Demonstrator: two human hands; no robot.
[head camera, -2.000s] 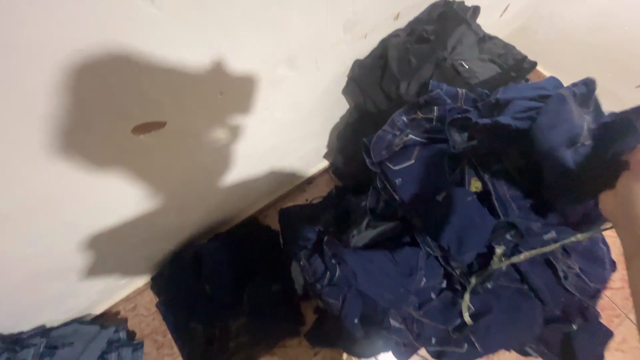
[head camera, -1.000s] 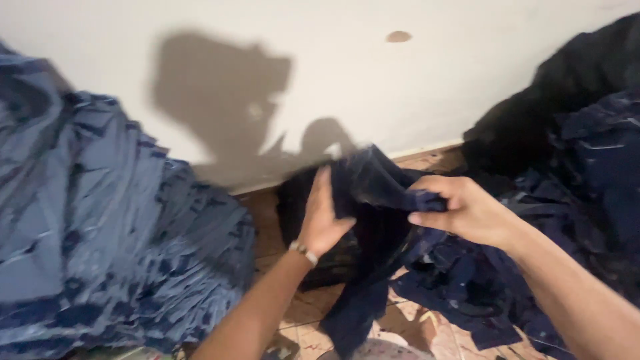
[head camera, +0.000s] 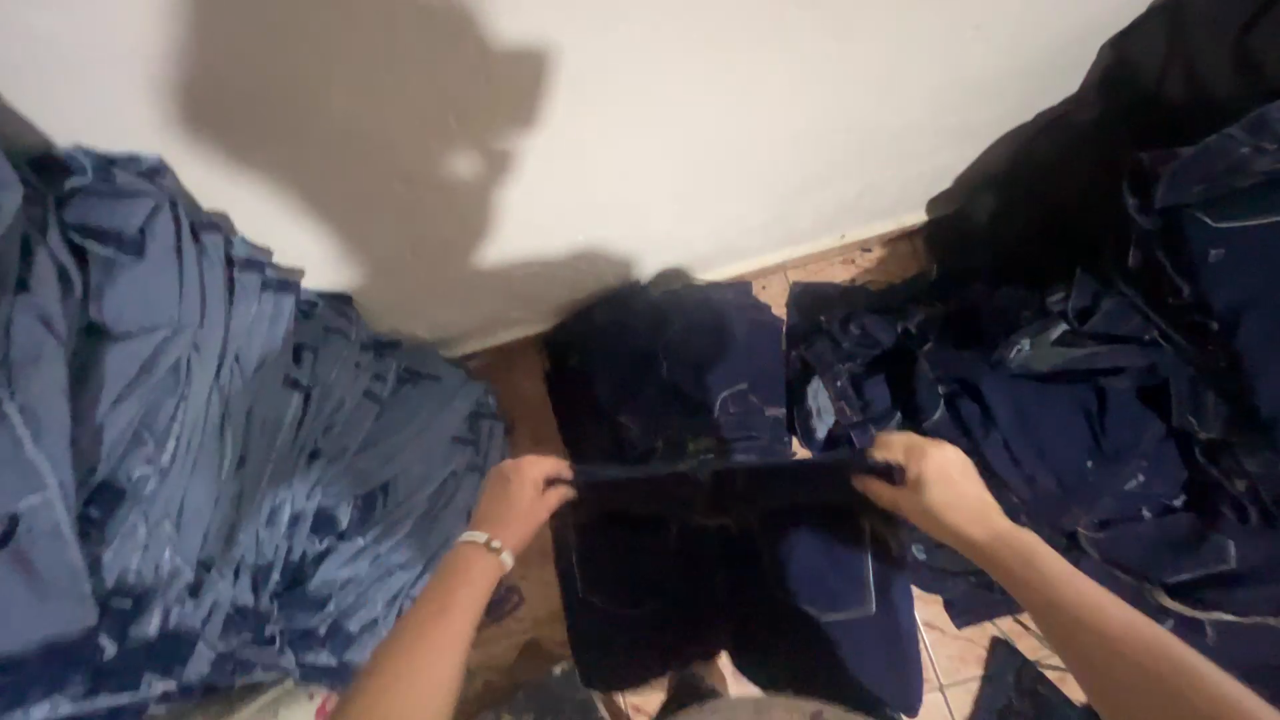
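Note:
Dark blue denim trousers or shorts (head camera: 740, 580) hang stretched between my two hands, with the waistband level and a stitched back pocket showing. My left hand (head camera: 525, 500), with a light band on the wrist, pinches the waistband's left end. The right end is gripped by my right hand (head camera: 925, 485). Just beyond the waistband, a flat dark denim stack (head camera: 670, 370) lies on the floor near the wall.
A large heap of lighter blue garments (head camera: 230, 430) fills the left side. Rumpled dark denim (head camera: 1080, 430) is piled at the right, with black cloth (head camera: 1080, 170) behind it. The white wall (head camera: 750, 120) rises ahead of the tiled floor (head camera: 940, 650).
The view has swung left since the oldest frame. One second ago the dark garment was bunched between my hands; now it is spread flat, with my left hand farther from my right.

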